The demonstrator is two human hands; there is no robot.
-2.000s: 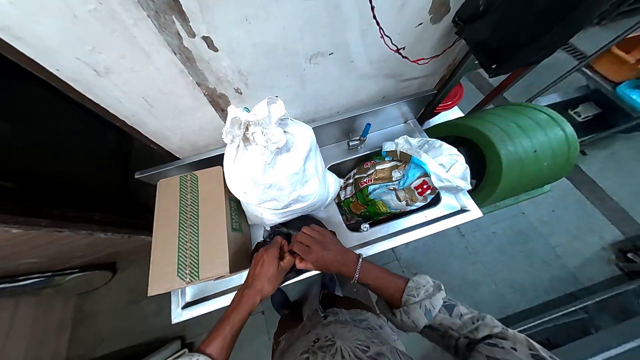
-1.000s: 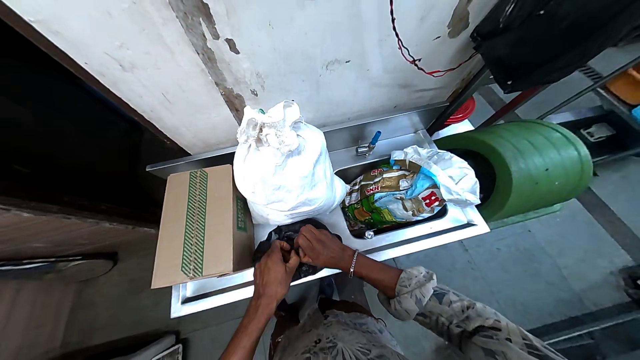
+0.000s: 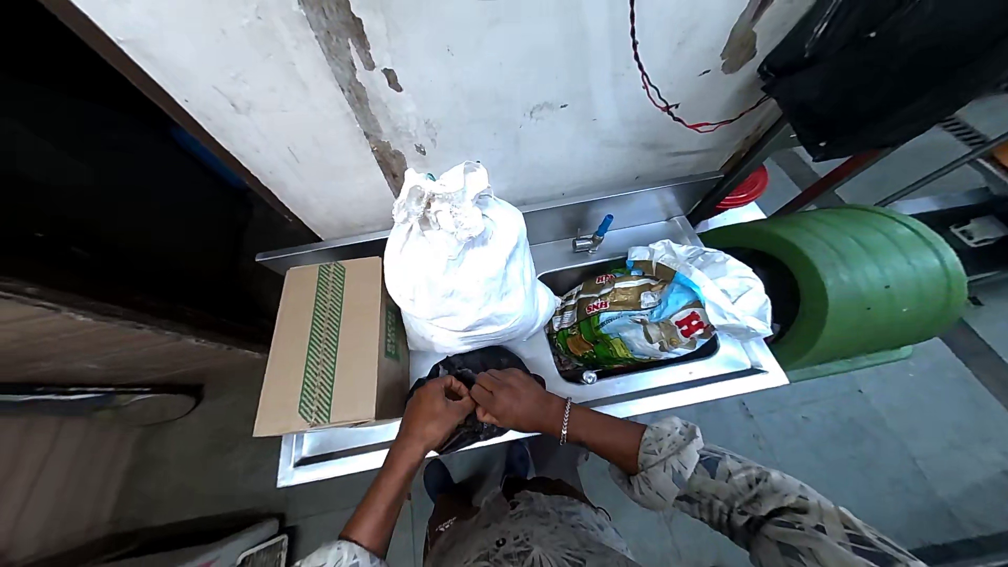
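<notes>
A black plastic bag (image 3: 472, 362) lies at the front of the stainless steel sink counter (image 3: 693, 388), before a tied white woven sack (image 3: 472, 276). My left hand (image 3: 435, 411) and my right hand (image 3: 516, 400) meet over it, fingertips pinched together on its gathered plastic. The exact bit between the fingers is hidden. Left of the sack stands a closed cardboard box (image 3: 346, 346) with green striped tape. Printed plastic packaging (image 3: 622, 315) and a white plastic bag (image 3: 717, 283) fill the sink basin on the right.
A tap with a blue handle (image 3: 594, 235) rises behind the basin. A large green plastic drum (image 3: 874, 283) lies on its side at the right, with a red lid (image 3: 744, 189) behind. Twisted red and black wire (image 3: 669, 110) hangs on the wall; black cloth (image 3: 882, 71) hangs upper right.
Both hands stay together at the black bag, their fingers slightly shifted. The box, the sack and the things in the basin keep their places.
</notes>
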